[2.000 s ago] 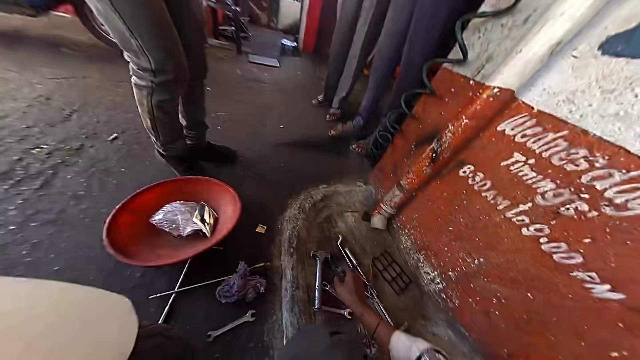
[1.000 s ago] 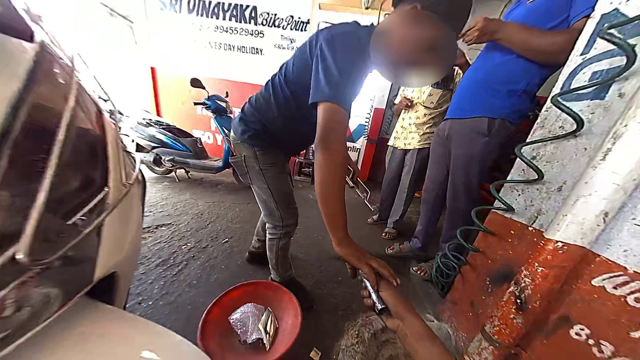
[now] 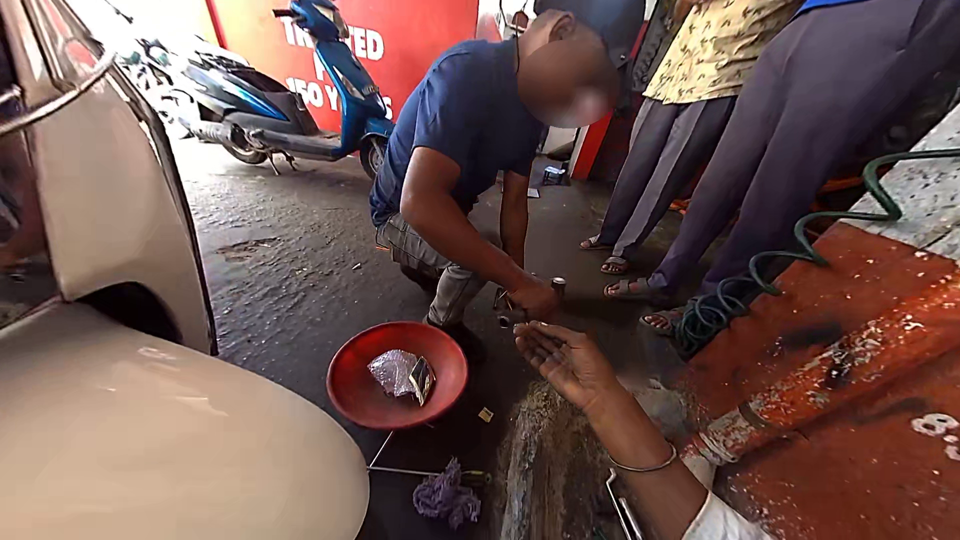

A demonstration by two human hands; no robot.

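My right hand (image 3: 561,363) reaches forward from the lower right, palm up with its fingers apart, and holds nothing. Just beyond its fingertips, a crouching person's hand (image 3: 535,297) holds dark metal tools or parts, too unclear to name. My left hand is out of view. A red bowl (image 3: 345,401) holds a clear plastic wrap (image 3: 392,371) and a small packet (image 3: 421,379). Below the bowl lie a thin metal rod (image 3: 405,471) and a crumpled purple rag (image 3: 445,496). Part of a metal tool (image 3: 621,510) shows beside my forearm.
A beige vehicle body panel (image 3: 172,442) fills the lower left. A coiled green hose (image 3: 757,279) hangs by the red-painted wall (image 3: 847,420) at the right. Other people stand behind it. A blue scooter (image 3: 300,112) is parked at the back left.
The view has tilted up from the ground. My right hand was among the wrenches, then at a metal object with the other person's hand; now it is free of it. That person has crouched down.
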